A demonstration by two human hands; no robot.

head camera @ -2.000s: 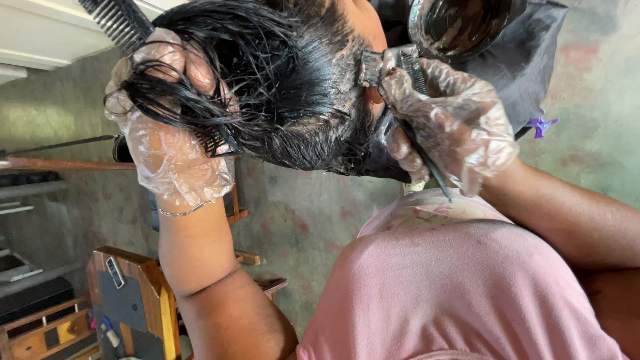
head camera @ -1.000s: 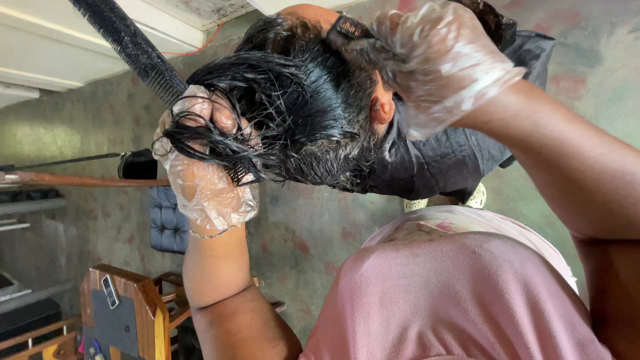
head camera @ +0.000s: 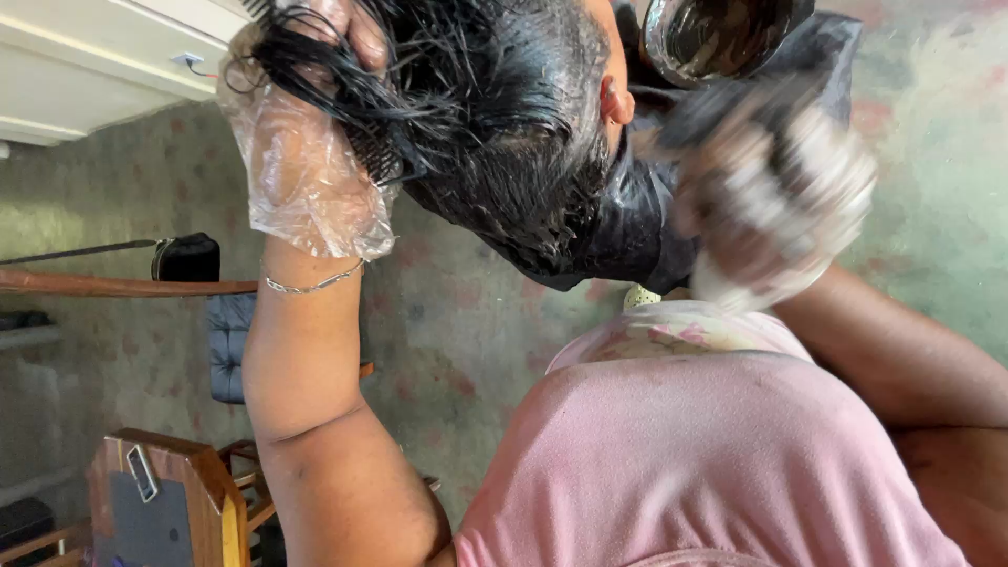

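Note:
My left hand [head camera: 315,150], in a clear plastic glove, is closed around a bunch of wet black hair [head camera: 472,87] and a dark comb [head camera: 370,150], whose teeth show at both sides of the fist. The hair belongs to a seated person, with one ear [head camera: 616,102] visible and a black cape [head camera: 646,205] over the shoulders. Pale product coats the hair by the ear. My right hand [head camera: 776,197], gloved too, is blurred beside the cape, closed on a dark tool that is too blurred to name. Just above it is a dark bowl [head camera: 713,39] with product inside.
At the lower left is a wooden table [head camera: 224,480] with a phone [head camera: 142,473] on it. A tufted dark cushion [head camera: 231,346] and a black bag [head camera: 187,257] are left of my left arm. White boards [head camera: 87,63] run along the upper left.
My right hand has moved from the hairline above the ear to beside the cape, near the bowl. My left hand still holds the hair and comb.

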